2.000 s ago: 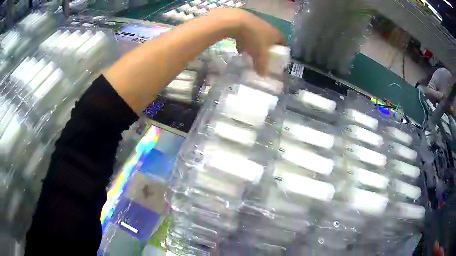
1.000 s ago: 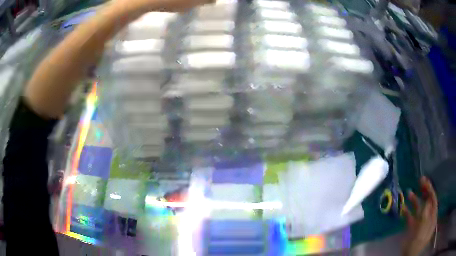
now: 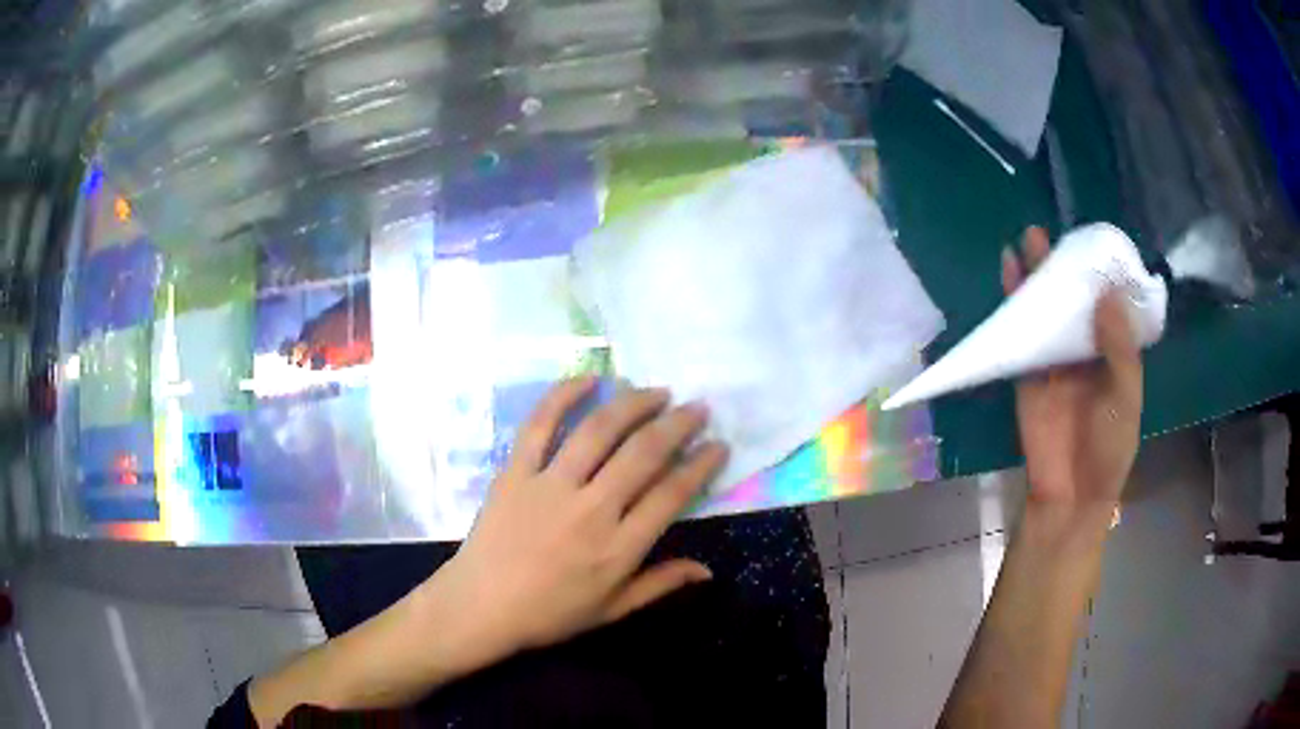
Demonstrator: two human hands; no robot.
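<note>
My right hand (image 3: 1079, 413) is closed around a white piping bag (image 3: 1048, 321) at the right. The bag's fine tip points left and down, over the sheet's front right edge, and its clear tail sticks out at the right. My left hand (image 3: 570, 513) rests palm down at the table's front edge, fingers a little apart. Its fingertips touch or lie just over the lower left corner of a soft white wiping sheet (image 3: 756, 299). No part shows in my left hand. The wiping sheet lies on the printed holographic sheet (image 3: 321, 299).
Stacked clear trays (image 3: 542, 71) stand along the back. A smaller white sheet (image 3: 984, 64) and a thin white stick (image 3: 975, 135) lie on the green mat (image 3: 927, 214) at the right. A blue edge (image 3: 1262, 71) shows at the far right. My dark-clad lap and tiled floor are below.
My left hand has come from the trays down to the wiping sheet. My right hand has taken hold of the piping bag, lying on the mat before. The view has shifted down towards the front edge.
</note>
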